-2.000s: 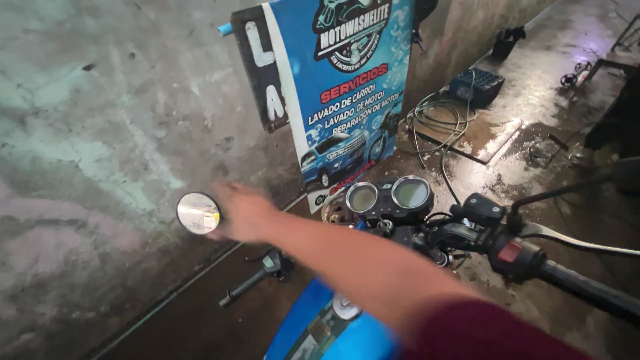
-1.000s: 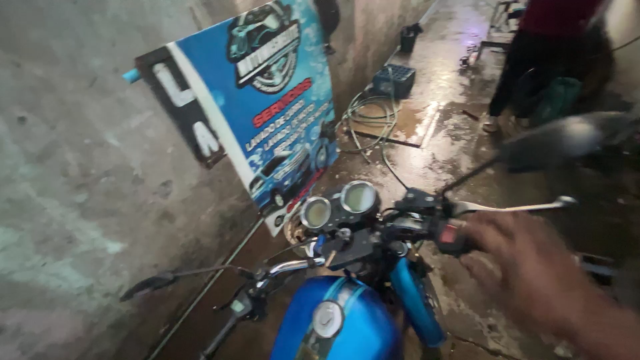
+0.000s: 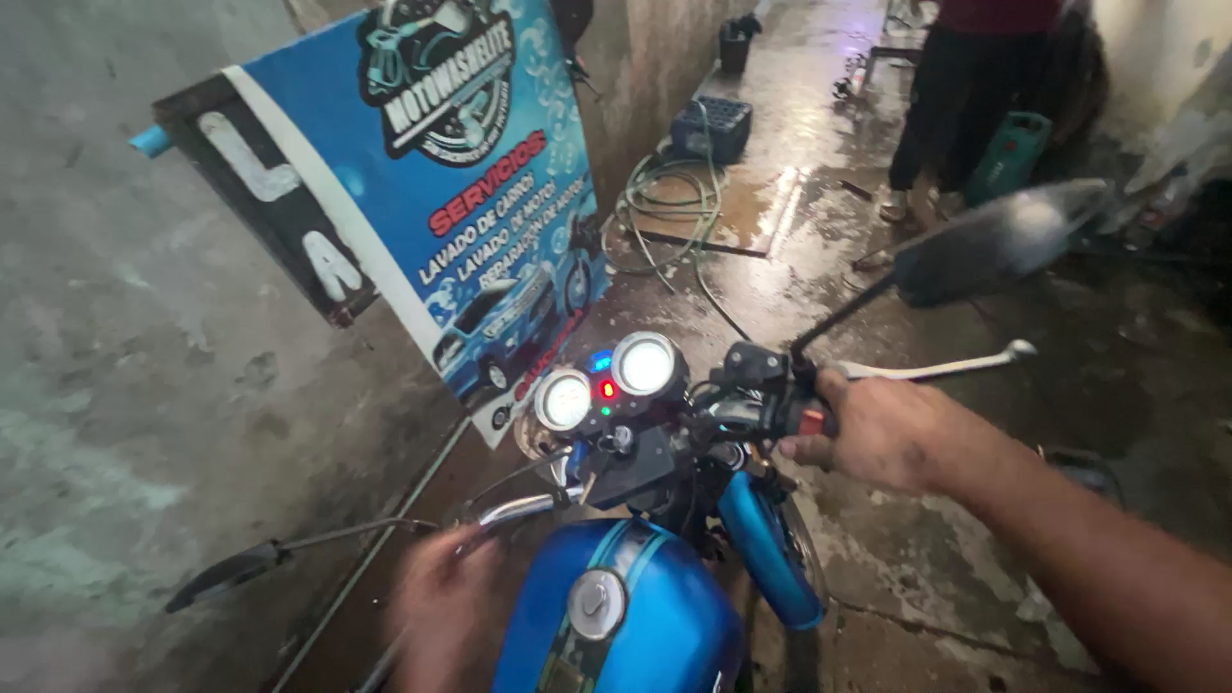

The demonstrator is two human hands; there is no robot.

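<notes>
A motorcycle with a blue fuel tank (image 3: 674,597) stands below me, its two round gauges (image 3: 643,364) lit and small blue, red and green lights glowing between them. My right hand (image 3: 881,433) is wrapped around the right handlebar grip, beside the red switch (image 3: 811,421) and under the silver brake lever (image 3: 934,368). Blurred, my left hand (image 3: 448,597) is at the left end of the chrome handlebar (image 3: 525,507); whether it grips the bar cannot be told. The right mirror (image 3: 1001,241) and left mirror (image 3: 226,576) stick out on their stalks.
A printed banner (image 3: 385,192) hangs by the concrete wall (image 3: 125,385) at the left. Ahead on the wet floor lie a coiled hose (image 3: 664,207) and a dark plastic crate (image 3: 712,128). Another person (image 3: 953,106) stands at the upper right near a green container (image 3: 1009,159).
My right hand has closed around the right grip, and my left hand has come into view at the left handlebar. The gauges and indicator lights, unlit earlier, now glow.
</notes>
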